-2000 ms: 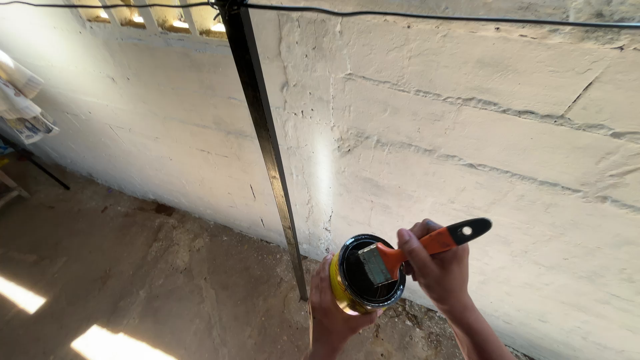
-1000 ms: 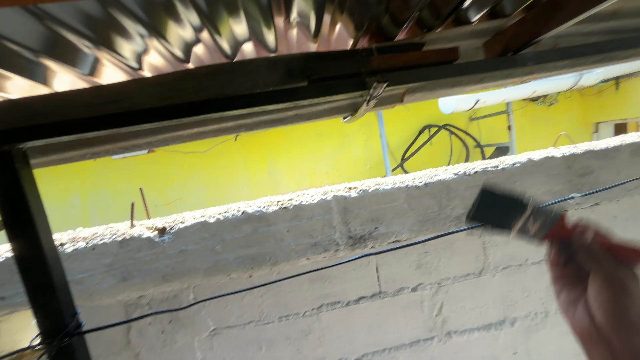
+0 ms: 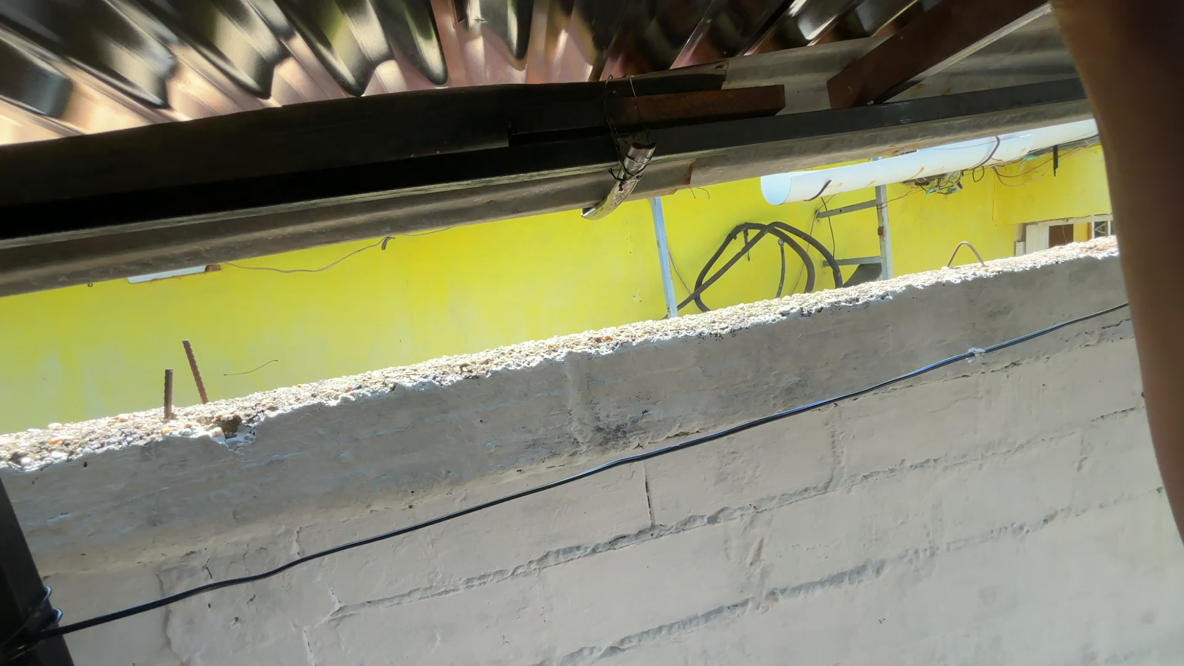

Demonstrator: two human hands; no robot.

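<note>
A bare forearm [image 3: 1124, 213] runs up along the right edge of the head view; the hand on it is beyond the frame, and so is the paintbrush. Neither my left hand nor the paint can shows. Beside the forearm stands the pale painted block wall [image 3: 573, 555], with a rough top edge. A dark cable [image 3: 638, 458] crosses its face at a slant. Above the wall runs a dark metal roof beam [image 3: 388, 162] under corrugated roofing sheets [image 3: 324, 46].
Two rusty rebar stubs [image 3: 194, 370] stick up from the wall top. A dark post [image 3: 23, 573] stands at lower left. Beyond the wall are a yellow wall [image 3: 416, 296], a looped black hose [image 3: 712, 273] and a white pipe [image 3: 925, 157].
The view has tilted up from the lower wall to the roof. The hand with the paintbrush, seen at right a second ago, has gone out of frame; a raised forearm now shows there.
</note>
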